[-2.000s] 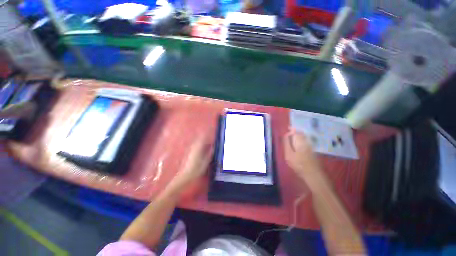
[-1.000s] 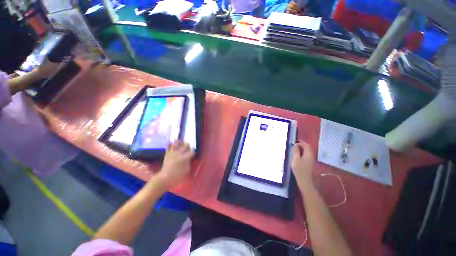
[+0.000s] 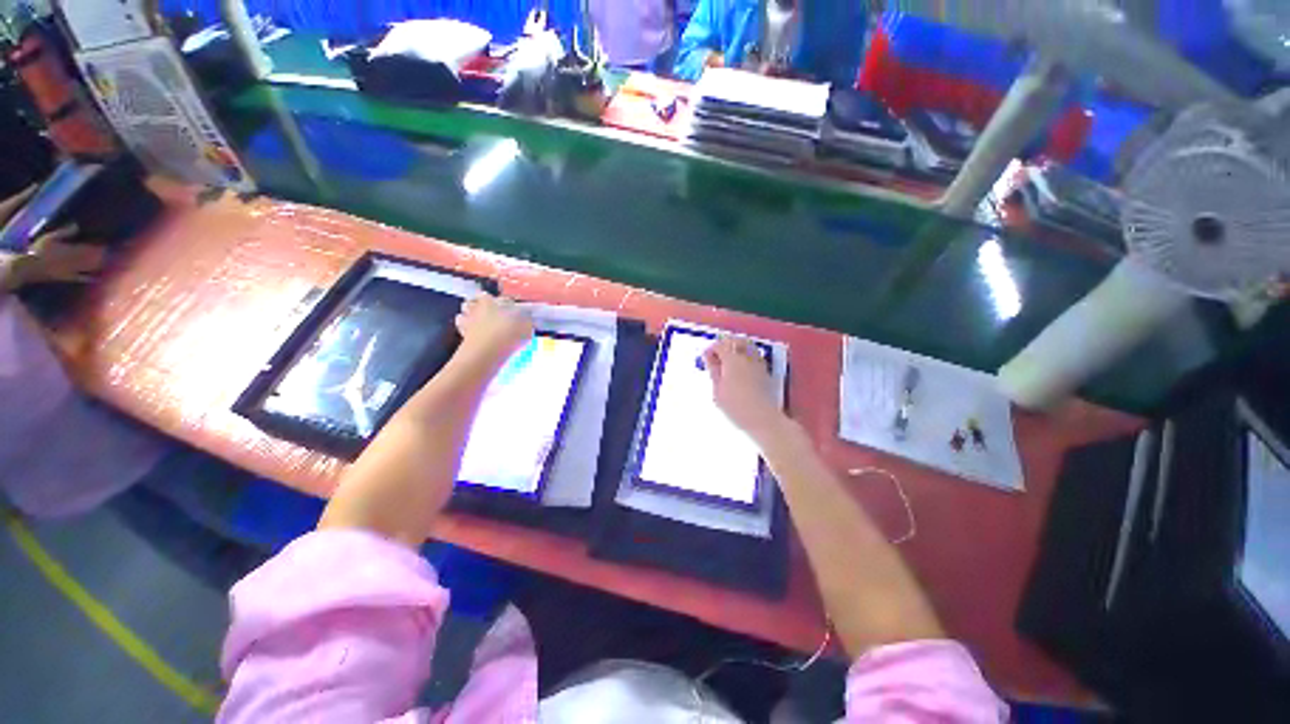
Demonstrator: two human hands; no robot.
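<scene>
A tablet with a white lit screen [image 3: 693,431] lies on a pale liner in a black foam tray [image 3: 690,549] in front of me. My right hand [image 3: 741,382] is over its upper screen, fingertips at the surface. A second lit tablet [image 3: 516,431] lies on a pale liner in a tray just left of it. My left hand [image 3: 492,333] is at that tablet's upper left corner; its fingertips are blurred, so its grip is unclear. A tablet with a dark, reflecting screen [image 3: 354,368] lies in a black tray further left.
A paper sheet [image 3: 927,417] with small dark pieces lies right, beside a white cord [image 3: 894,495]. A fan [image 3: 1210,226] stands at the right, near stacked black trays [image 3: 1089,523]. A green conveyor [image 3: 608,205] runs behind. Another person's hand [image 3: 57,259] is at far left.
The second lit tablet and its liner have moved right, close to the front tablet, uncovering the dark tablet. My left hand has moved up; my right hand has moved from the front tablet's right edge onto its screen.
</scene>
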